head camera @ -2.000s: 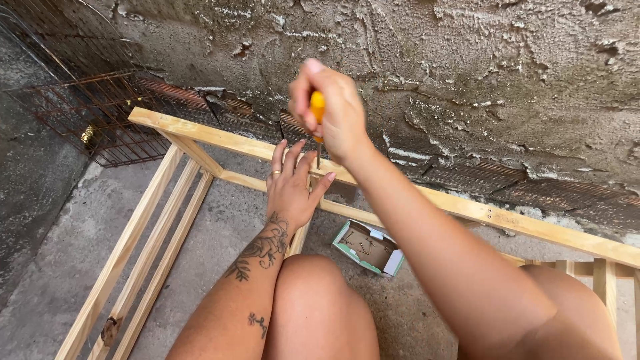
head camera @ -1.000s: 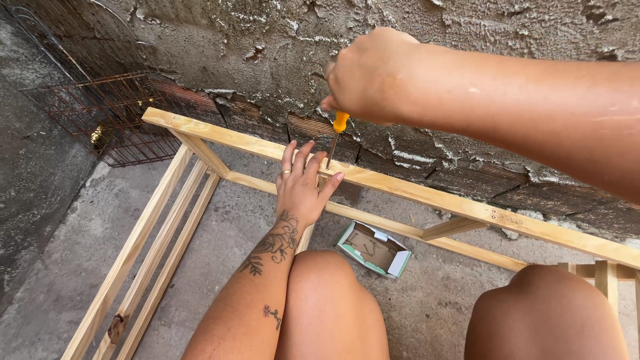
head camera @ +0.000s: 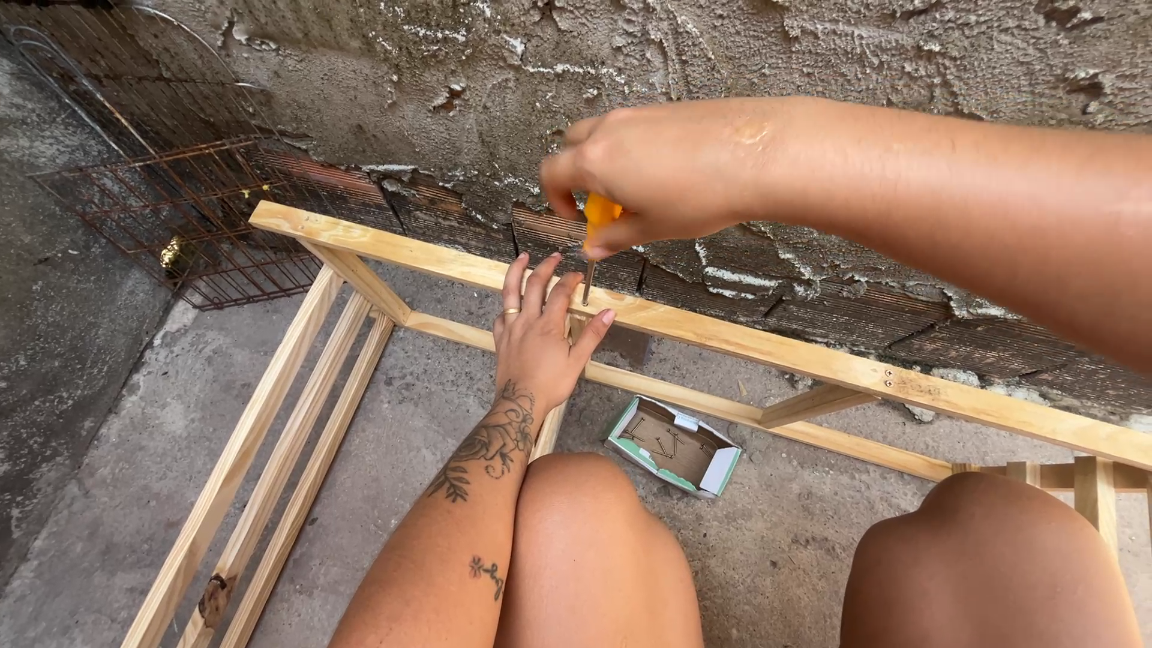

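My right hand (head camera: 634, 175) grips the yellow handle of a screwdriver (head camera: 601, 212) from above. The shaft points down, its tip at a screw (head camera: 585, 304) in the top rail (head camera: 720, 329) of a wooden frame. My left hand (head camera: 542, 342) lies flat with fingers spread over the same rail, just left of the screwdriver tip, and wears a ring. Beneath it an upright slat (head camera: 549, 430) meets the rail, mostly hidden by hand and knee. On the floor a small open cardboard box (head camera: 729, 457) holds several loose screws.
A rough plastered wall (head camera: 432, 99) with exposed bricks runs behind the frame. Rusty wire grids (head camera: 180, 216) lean in the left corner. Long wooden slats (head camera: 261, 450) extend toward me at left, others (head camera: 1093, 499) stand at right. My knees flank the box.
My right forearm has swung from reaching up between my knees to coming in from the right, the hand still on the screwdriver. My left hand has stayed on the rail.
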